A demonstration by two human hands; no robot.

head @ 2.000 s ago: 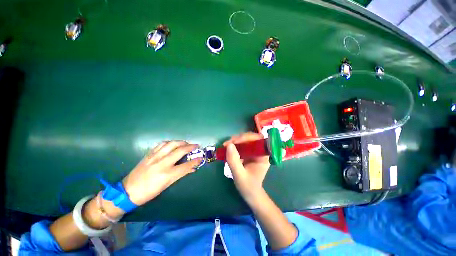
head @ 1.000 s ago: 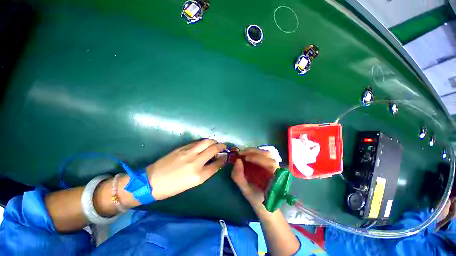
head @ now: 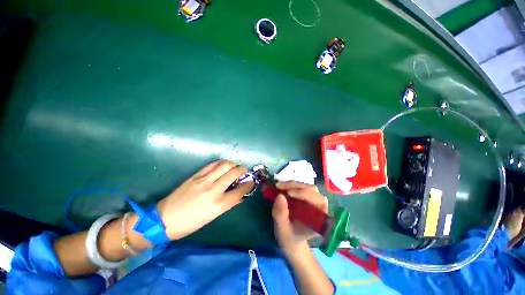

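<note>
My left hand [head: 201, 199], with a blue strap on the wrist, holds a small round electronic assembly [head: 247, 180] in its fingertips, low over the bench. The assembly's brown attached part points to the right. My right hand [head: 299, 212] holds the dark-red glue syringe [head: 305, 214] like a pen. The syringe's front end is at the assembly's right side; whether it touches is not clear. A green adapter head [head: 337, 231] caps its back end, and a clear air hose [head: 429, 266] runs from it to the right. White wiping paper [head: 297, 172] lies just behind my right hand.
A red tray [head: 374, 162] with white tissue stands right of the paper. Beyond it is the black dispenser controller [head: 429, 187]. Several assemblies and a bare round part [head: 266, 30] lie along the green belt at the back. A blue sleeve and a person's hand show at the right edge.
My right hand stays on the syringe, which has turned so that its green end points more toward me. The view has shifted. The white paper is more exposed than at first.
</note>
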